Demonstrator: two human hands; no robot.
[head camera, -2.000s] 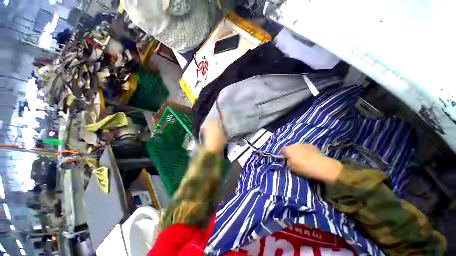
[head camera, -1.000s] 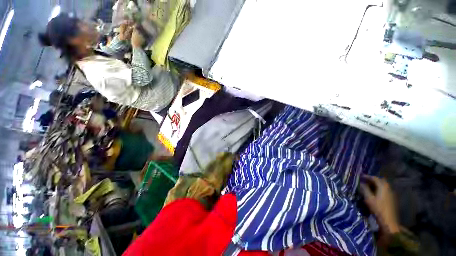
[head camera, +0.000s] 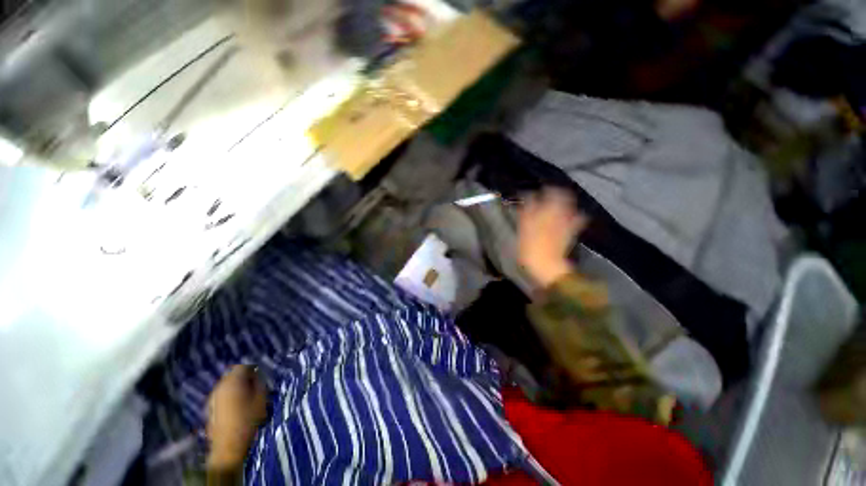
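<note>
The garment pile (head camera: 655, 180) lies at the right, with pale grey cloth and a broad black band across it. My right hand (head camera: 549, 237) is blurred over the pile's near side, fingers apart and nothing seen in them; whether it touches the cloth is unclear. A small white strip (head camera: 477, 199) shows just left of its fingers. My left hand (head camera: 235, 413) is blurred at the lower left beside the striped apron (head camera: 370, 399); its fingers are not clear. A white piece with a small brown patch (head camera: 429, 272) lies between apron and pile.
The white machine table (head camera: 57, 285) fills the left, with a chipped edge. Brown cardboard (head camera: 413, 95) with shiny tape is at its far end. A grey rounded panel with a pale rim (head camera: 798, 342) stands at the lower right. A blurred hand-like shape shows at the top.
The view has swung right, bringing the table to the left side and the garment pile into view. My right hand has moved from beside the apron to the pile. My left hand has come into view.
</note>
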